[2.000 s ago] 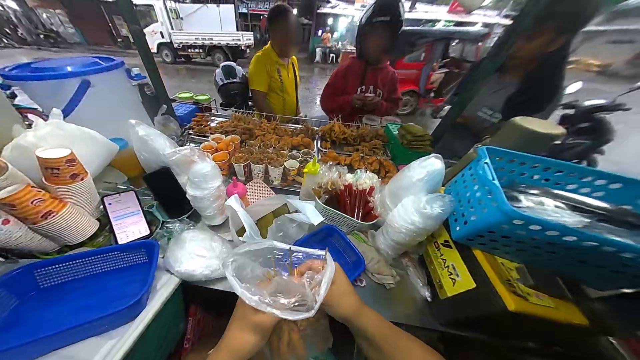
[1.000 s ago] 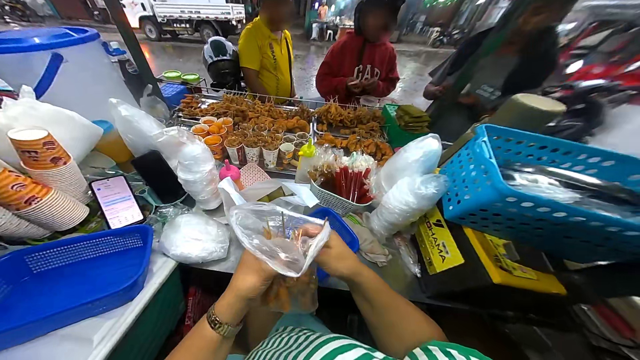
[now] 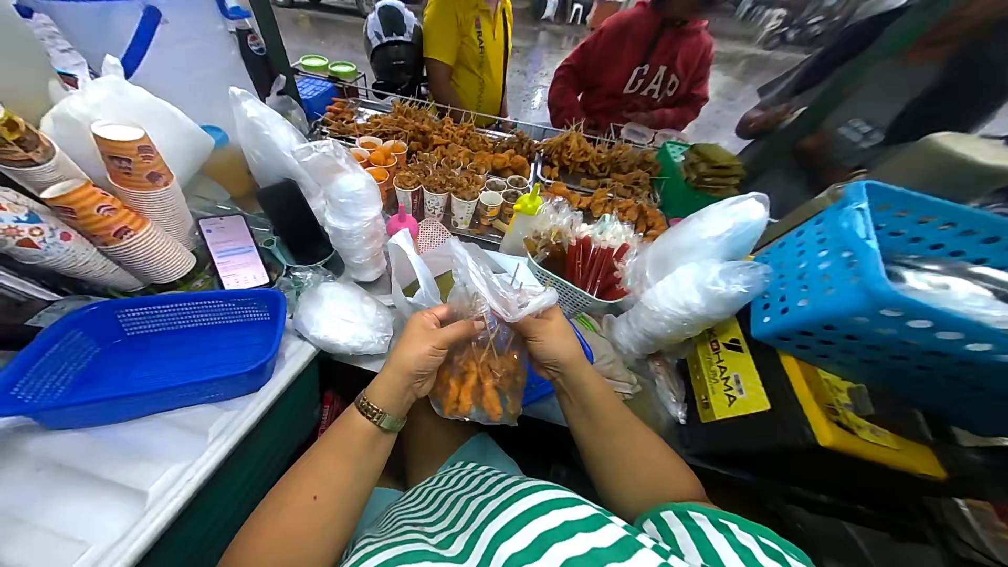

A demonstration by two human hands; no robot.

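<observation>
A clear plastic bag (image 3: 480, 386) of fried food on skewers hangs upright between my hands, its skewer ends pointing up toward the bag's mouth. My left hand (image 3: 429, 346) pinches the bag's left upper side between thumb and fingers. On the other side, my right hand (image 3: 547, 339) grips the gathered whitish plastic near the mouth; its fingertips are partly hidden by the plastic. Just beyond the hands stands a white plastic bag (image 3: 411, 276) with its handles up. A blue basket (image 3: 581, 346) shows partly behind my right hand.
A blue plastic basket (image 3: 150, 346) lies left, near a lit phone (image 3: 234, 252) and stacked paper cups (image 3: 150, 205). Trays of fried skewers (image 3: 441, 130) stand ahead. Right are wrapped plastic cups (image 3: 693, 303) and a turquoise basket (image 3: 819, 276). People stand across the stall.
The bag's mouth was spread wide between my hands; now it is drawn together and narrower. The skewered food shows plainly low in the bag. The view has tilted down and moved closer.
</observation>
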